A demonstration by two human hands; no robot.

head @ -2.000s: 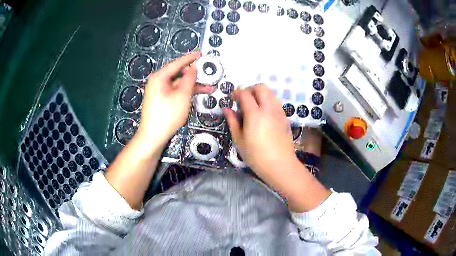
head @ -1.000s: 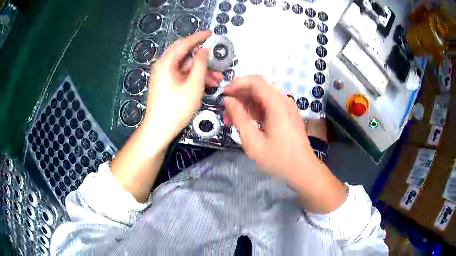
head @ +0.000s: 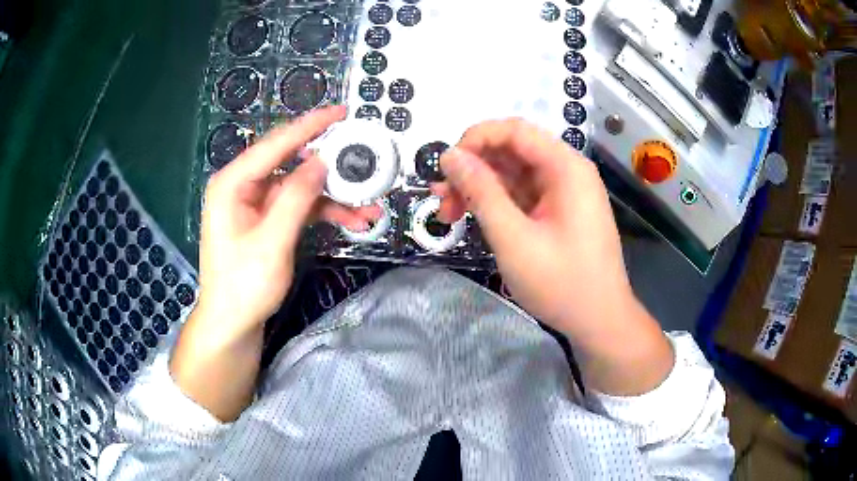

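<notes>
My left hand (head: 258, 225) holds a white round housing (head: 360, 162) by its left edge, its grey-dark centre facing up. My right hand (head: 550, 221) pinches a round black label (head: 432, 162) between thumb and finger, just right of the housing and apart from it. The white label sheet (head: 479, 66) lies behind the hands, with black labels along its sides and a bare middle. It rests on a clear blister tray (head: 272, 70). Another white housing (head: 438, 224) sits in a front pocket, and one more is partly hidden under my left fingers.
A second label sheet (head: 117, 272) lies at left on the green mat (head: 85, 94). A tray of white rings (head: 56, 404) is at the far left edge. A machine (head: 648, 113) with a red-orange knob (head: 655, 162) stands at right. Cartons (head: 799, 282) are at far right.
The housing in my left hand now lies flatter, facing up. My right hand has drawn a little away from it, with a black label now showing at the fingertips. The view has shifted.
</notes>
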